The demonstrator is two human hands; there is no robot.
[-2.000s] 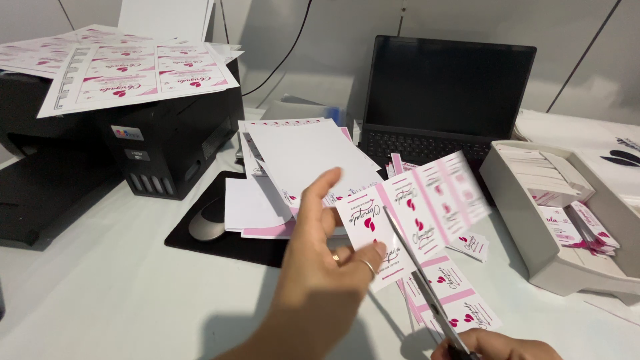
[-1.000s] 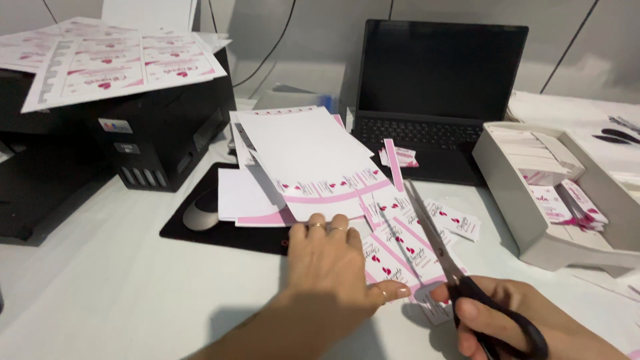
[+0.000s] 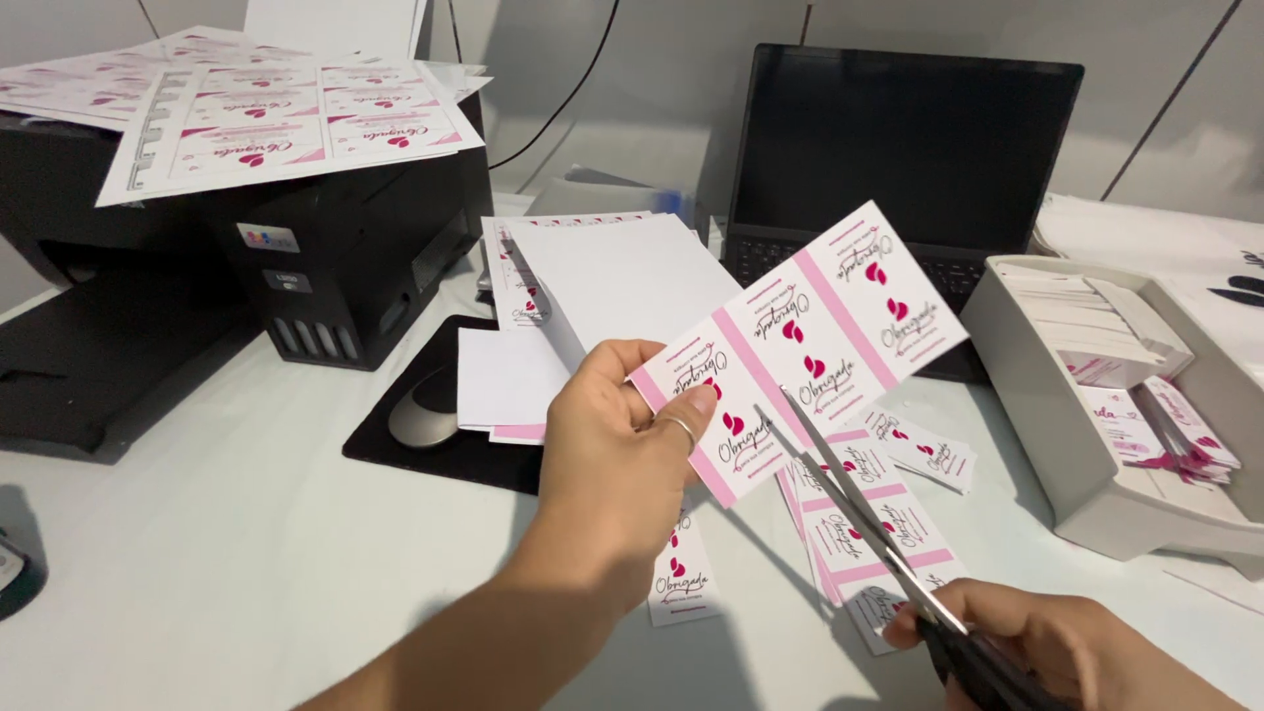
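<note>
My left hand point(image 3: 627, 444) pinches the left end of a printed card strip point(image 3: 800, 341), white with pink bands and dark pink motifs. The strip tilts up to the right, above the table. In my right hand point(image 3: 1047, 632) are black-handled scissors point(image 3: 879, 528), their blades slightly apart at the strip's lower edge, near a pink band. Under the scissors lie more printed strips point(image 3: 879, 513), overlapping on the table. A small printed piece point(image 3: 681, 578) lies below my left wrist, partly hidden by it.
A grey tray point(image 3: 1096, 494) holding stacked cards stands at the right. Behind are a black laptop point(image 3: 899, 148) and white paper sheets point(image 3: 632, 286). On the left, a black printer point(image 3: 336, 257) carries printed sheets point(image 3: 296, 118); a mouse point(image 3: 425, 410) rests on a black mouse pad point(image 3: 484, 464).
My left hand, flat on the papers a second ago, now holds a strip up. The scissor blades have come to its lower edge. A small printed piece now shows below my left wrist.
</note>
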